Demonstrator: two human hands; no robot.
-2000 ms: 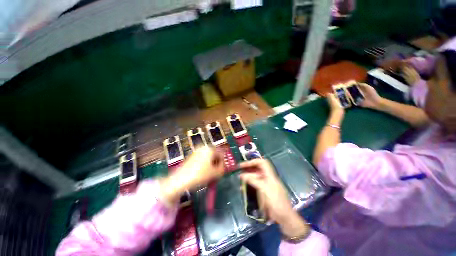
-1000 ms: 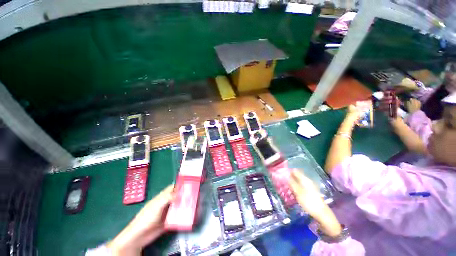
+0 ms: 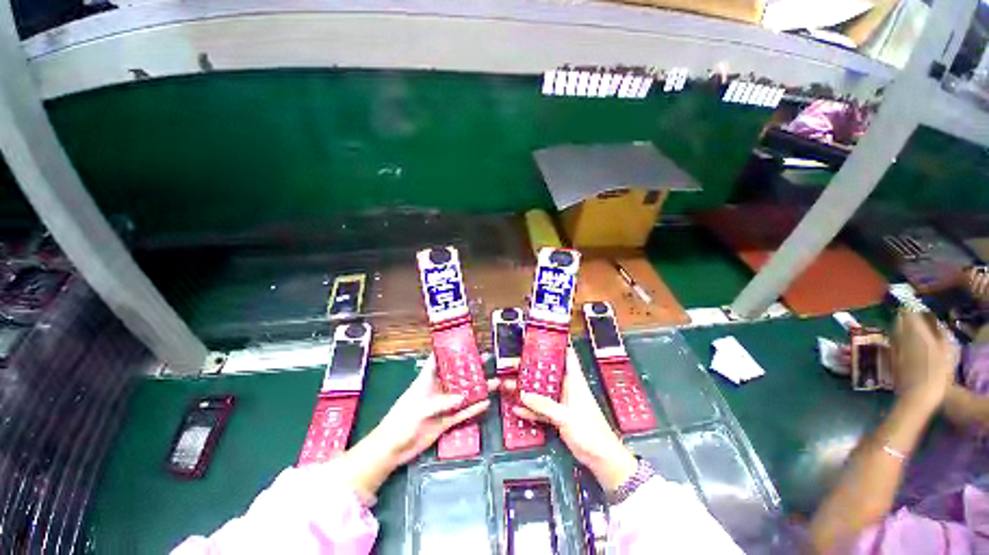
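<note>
My left hand (image 3: pixel 418 417) holds an open red flip phone (image 3: pixel 459 363) upright, its display lit blue and white. My right hand (image 3: pixel 580 417) holds a second open flip phone (image 3: pixel 543 363), also lit blue and white. Both thumbs lie at the keypads. Behind and below them, more open flip phones with dark displays lie at the clear blister tray (image 3: pixel 705 447), one at its right (image 3: pixel 621 379) and one between my hands (image 3: pixel 508 338). A closed handset (image 3: pixel 529 518) lies in a front pocket; another beside it is mostly hidden by my right arm.
An open flip phone (image 3: pixel 337 396) and a closed handset (image 3: pixel 201 436) lie on the green mat at left. A yellow box (image 3: pixel 616 219), white slips (image 3: pixel 736 360) and a pen-like tool (image 3: pixel 634 284) are behind and right. Grey posts stand both sides. Another worker's arm (image 3: pixel 884 461) is at right.
Both hands have come together in front of me with a phone in each. The held phones' displays are now lit blue and white. The view has shifted.
</note>
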